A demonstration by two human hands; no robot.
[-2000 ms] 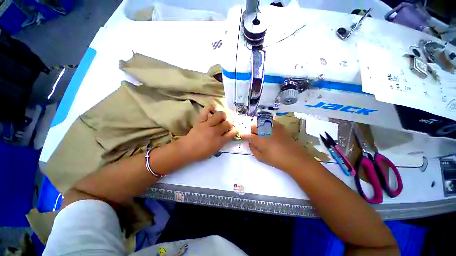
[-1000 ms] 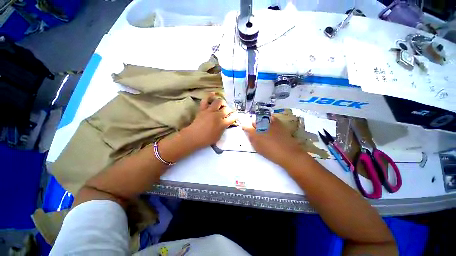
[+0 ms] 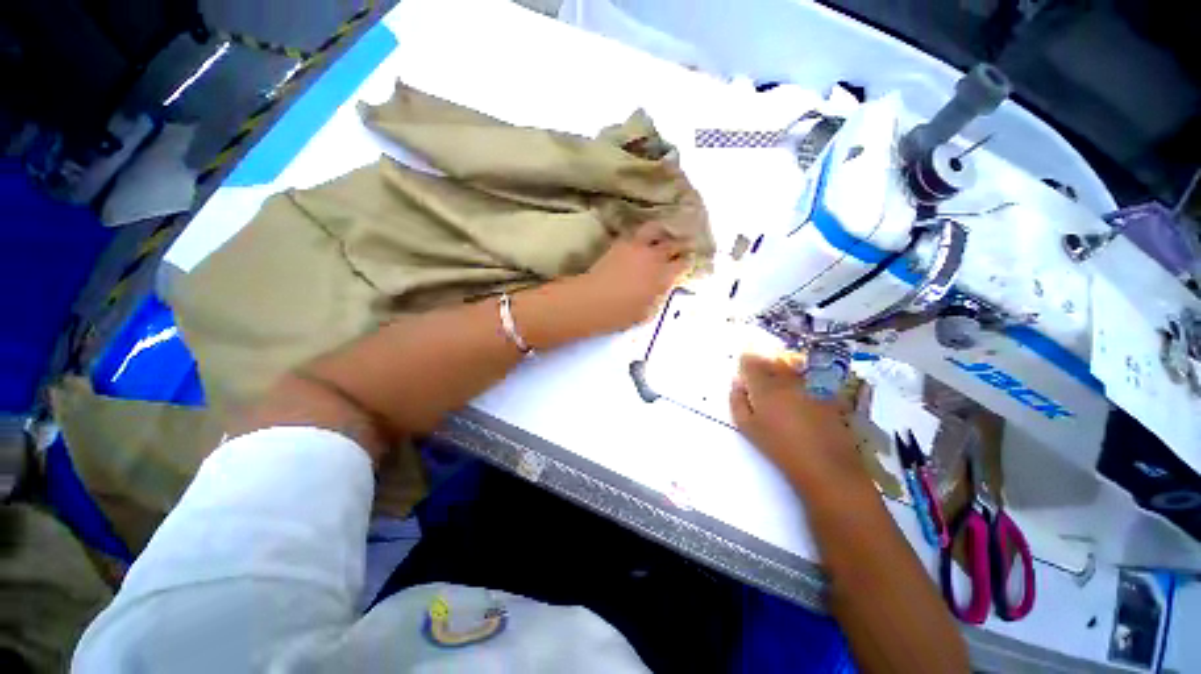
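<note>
The khaki garment piece (image 3: 395,244) lies bunched and folded on the white table, left of the sewing machine (image 3: 869,250). My left hand (image 3: 645,274) is on the cloth's right end, its fingers curled on the bunched edge, left of the needle area. My right hand (image 3: 777,402) is just below the presser foot area, beside the blue-grey guard (image 3: 827,371). Its fingertips are in bright glare, so whether they pinch anything cannot be told. The needle is lost in the glare.
Small khaki scraps (image 3: 872,441) lie right of my right hand. Thread snips (image 3: 921,487) and pink-handled shears (image 3: 988,553) lie further right. A tape strip (image 3: 632,507) runs along the front edge. More khaki cloth (image 3: 132,454) hangs at lower left. A checkered strip (image 3: 738,137) lies behind the machine head.
The view has turned and shifted left. My left hand has moved away from the needle with the cloth's edge, and the gap between my hands has widened. My right hand stays near the foot.
</note>
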